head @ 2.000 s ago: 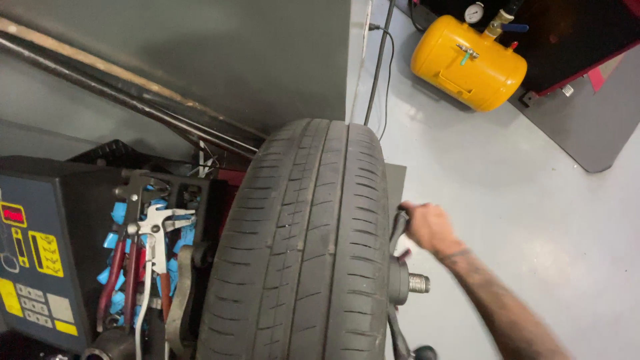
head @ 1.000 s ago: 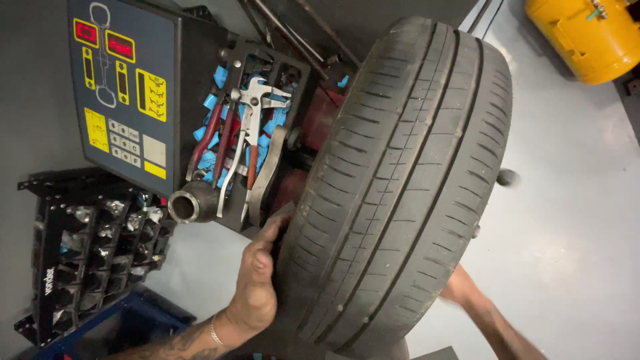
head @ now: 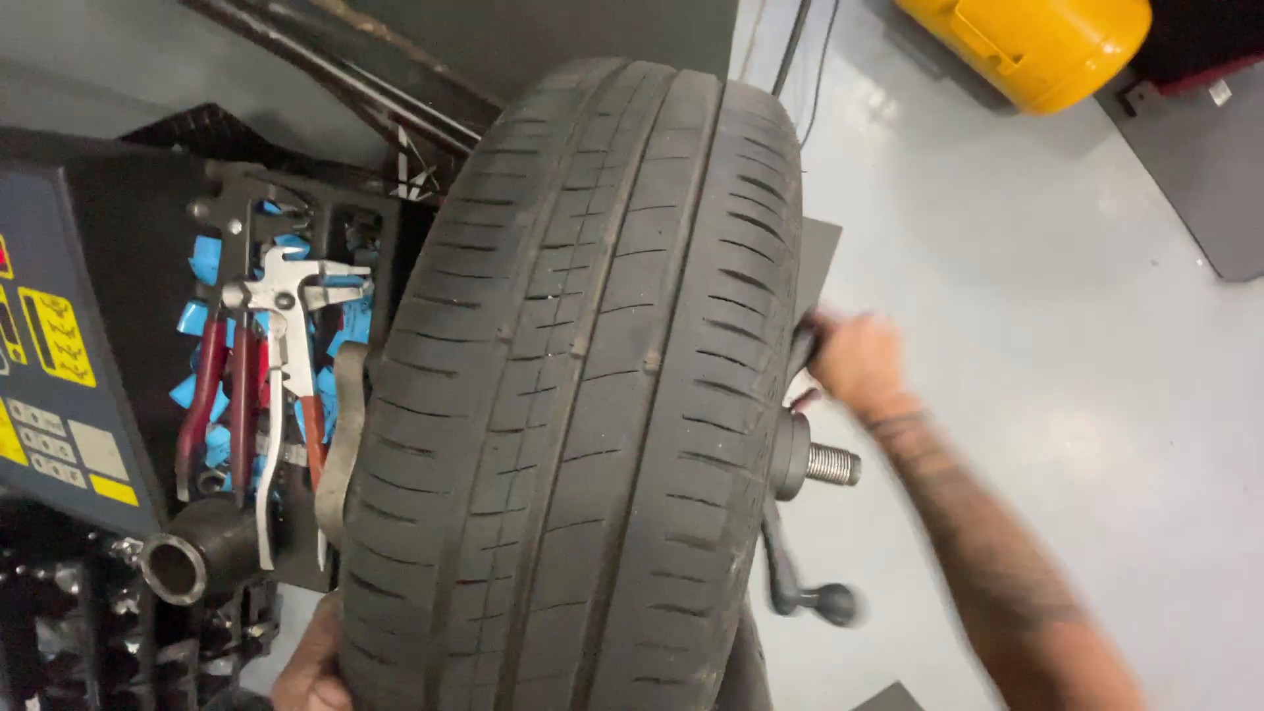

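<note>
A car tire (head: 592, 395) stands upright on a wheel balancer, with its tread toward me. To its right, a threaded shaft (head: 834, 464) sticks out of a dark hub nut, and a crank-like handle with a black knob (head: 829, 604) hangs below. My right hand (head: 857, 360), blurred, is closed around a dark handle at the tire's right side. My left hand (head: 314, 664) rests against the tire's lower left edge; its fingers are partly hidden and it seems to hold no tool.
Wheel-weight pliers (head: 286, 301) lie among blue pieces in the balancer's tray, beside its control panel (head: 59, 346). A metal sleeve (head: 176, 568) is below. Parts bins stand lower left. A yellow air tank (head: 1052, 44) is at the upper right.
My right hand has moved from low beside the tire up to the handle. My left hand has shifted lower along the tire's left edge. The view has swung since a second ago.
</note>
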